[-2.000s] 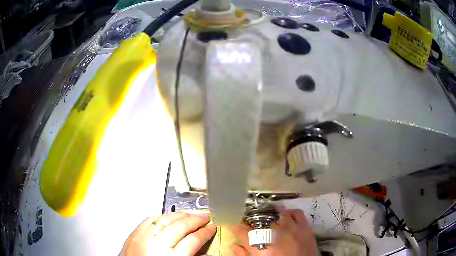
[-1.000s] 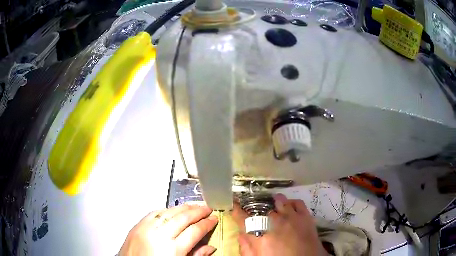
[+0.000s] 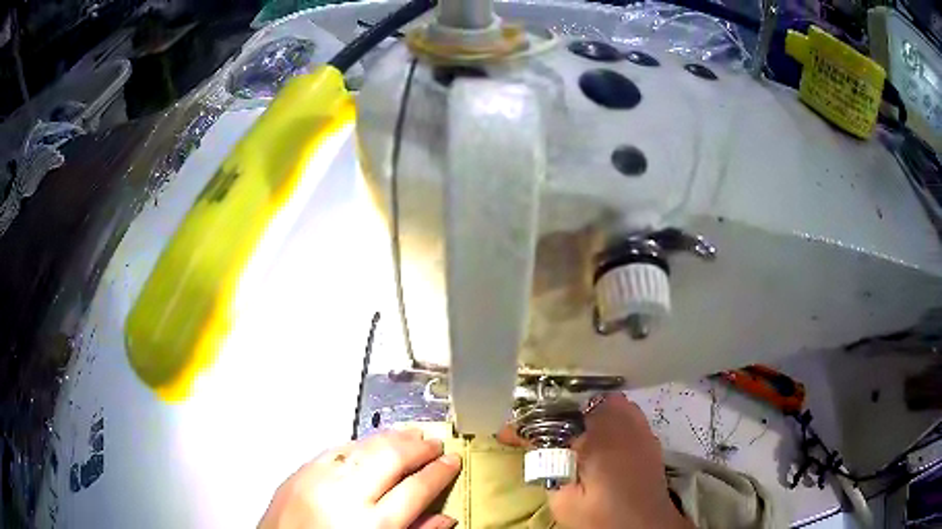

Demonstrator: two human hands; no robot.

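A khaki fabric piece (image 3: 483, 490) lies below the sewing machine head (image 3: 620, 207), with a seam line running down it. My left hand (image 3: 362, 480) lies on its left edge, fingers flat and pointing at the needle area. My right hand (image 3: 620, 465) is at its right side, partly behind the lower white tension dial (image 3: 550, 465); what its fingers do is hidden. The throat plate (image 3: 398, 401) shows to the left. The needle and presser foot are hidden behind the machine's front lever. Both hands are cut off by the bottom edge.
The yellow lamp (image 3: 243, 232) hangs left of the machine head. Orange-handled snips (image 3: 766, 389) and a dark cord (image 3: 811, 449) lie to the right. Bunched khaki fabric (image 3: 723, 498) is beside my right hand. A yellow tagged item (image 3: 839, 83) is on the machine top.
More khaki fabric shows between my hands. My right hand has turned and its fingers have moved behind the lower dial. The whole view has shifted slightly.
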